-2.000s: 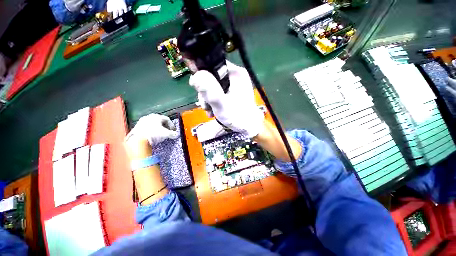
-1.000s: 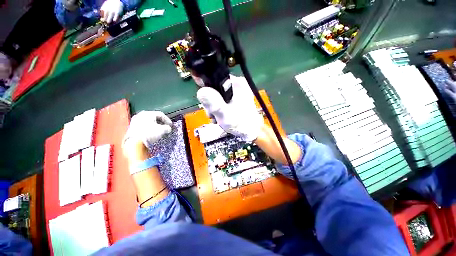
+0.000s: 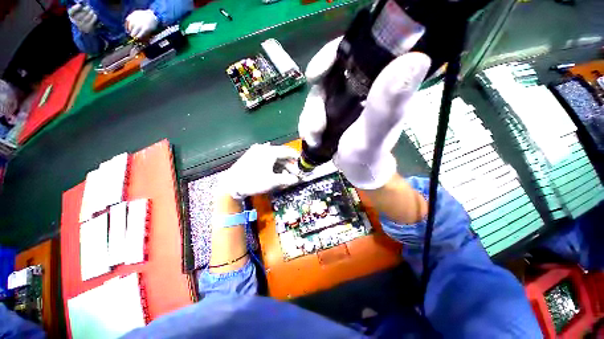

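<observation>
My right hand (image 3: 371, 112), in a white glove, is closed around a black electric screwdriver (image 3: 341, 83). The tool tilts, its yellow-black nose low over the upper edge of the circuit board. My left hand (image 3: 259, 172), gloved with a light blue wrist band, has its fingertips at the nose; whether they pinch a screw is too small to tell. The green circuit board (image 3: 316, 215) lies on the orange-brown fixture (image 3: 331, 261). A silver-white heatsink bar (image 3: 323, 170) runs along its upper edge, partly hidden by the hands and tool.
A screw tray (image 3: 202, 222) is left of the fixture. A red board (image 3: 162, 218) bears pale sheets. Rows of pale strips (image 3: 493, 192) are at right. A loose board (image 3: 255, 79) lies on the belt. A black cable hangs before my right arm. Other workers' gloved hands show at upper left.
My right hand has brought the screwdriver down to the board's upper edge. My left hand has moved right from the screw tray to the screwdriver's nose. The loose board on the belt shows more fully.
</observation>
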